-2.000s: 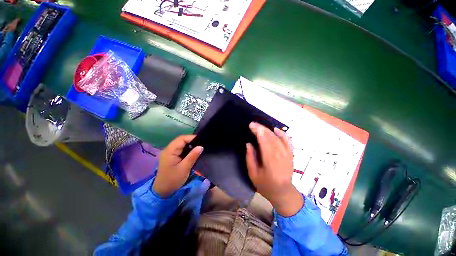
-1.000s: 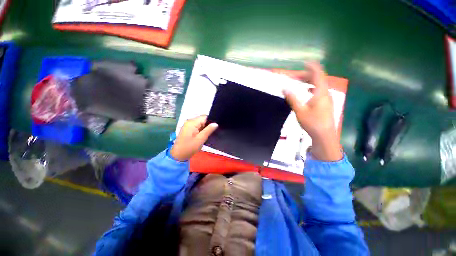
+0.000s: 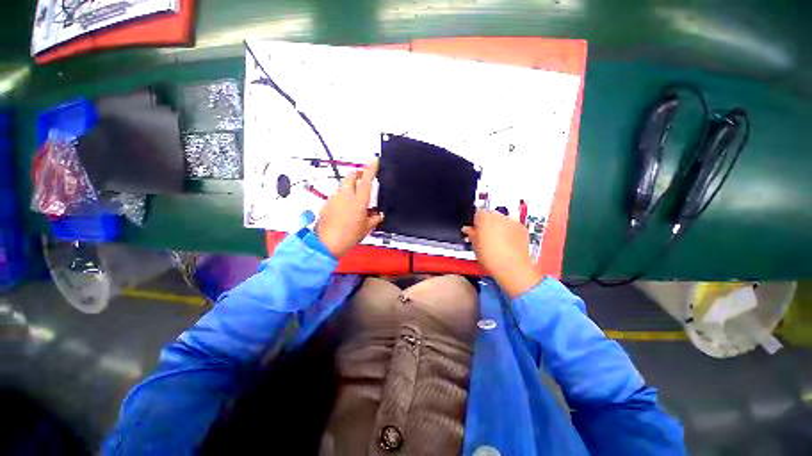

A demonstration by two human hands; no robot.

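Observation:
A matte black insulation sheet (image 3: 426, 189) lies over the lower middle of the white back panel (image 3: 445, 93). My left hand (image 3: 352, 212) is at the sheet's left edge, with fingers on it and on the panel beside it. My right hand (image 3: 500, 248) pinches the sheet's lower right corner. A long black cable (image 3: 301, 109) runs down the panel's left part, with red wires near its lower end. What lies under the sheet is hidden.
The panel rests on an orange-red foam pad (image 3: 570, 165). Two electric screwdrivers (image 3: 654, 156) lie at right. Screw trays (image 3: 212, 153), spare black sheets (image 3: 133, 142) and a blue tray (image 3: 93, 227) with a plastic bag are at left. Another panel (image 3: 98, 18) is at the upper left.
The sheet has come down from my hands onto the panel's lower middle. My right hand has moved from above the panel to the sheet's lower right corner. The view has shifted, showing the whole panel.

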